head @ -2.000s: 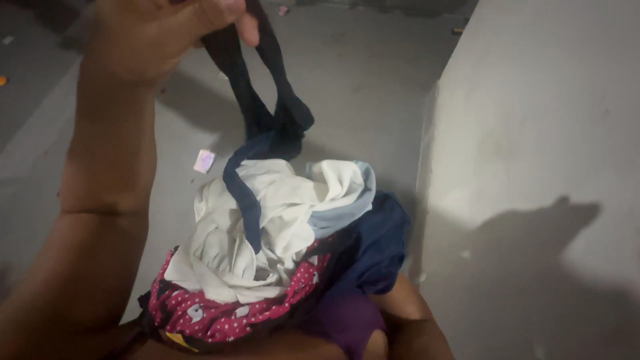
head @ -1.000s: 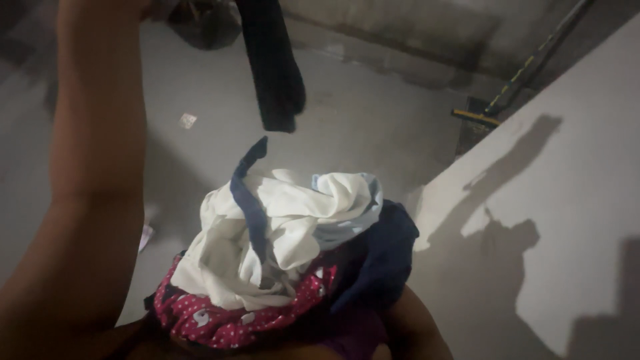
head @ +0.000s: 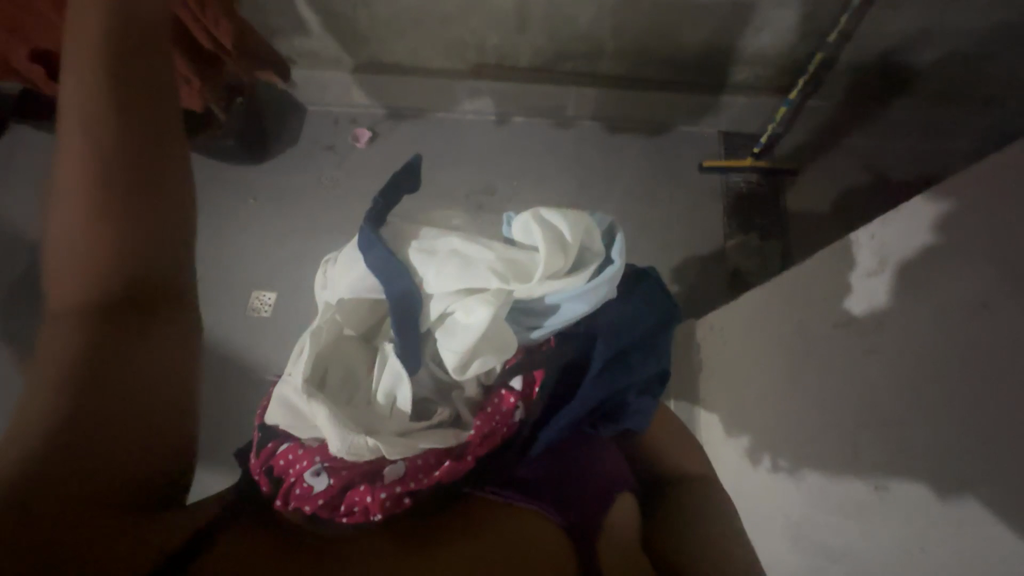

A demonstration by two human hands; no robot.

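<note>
A heaped bundle of cloth lies close against my body. It has a white fabric (head: 472, 260) on top with a light blue edge (head: 572, 308), a narrow navy strip (head: 392, 272) across it, a pink polka-dot cloth (head: 344, 484) below, and a dark blue cloth (head: 616, 360) at the right. Purple cloth (head: 560, 480) shows beneath. My left arm reaches up past the top edge, its hand out of view. A rounded bit of skin at the bundle's lower right may be part of my right hand; its grip cannot be made out.
A floor squeegee (head: 748, 166) with a patterned handle stands at the far wall, on the right. A low pale wall (head: 864, 384) runs along the right side. Upper left are orange-red cloth (head: 204, 40) and a dark container (head: 252, 124). A small drain cover (head: 262, 303) is in the grey floor.
The dark garment that hung from my raised left hand has gone out of view, as has that hand. The navy strip lies on the white fabric as before. The view has tilted up toward the far wall.
</note>
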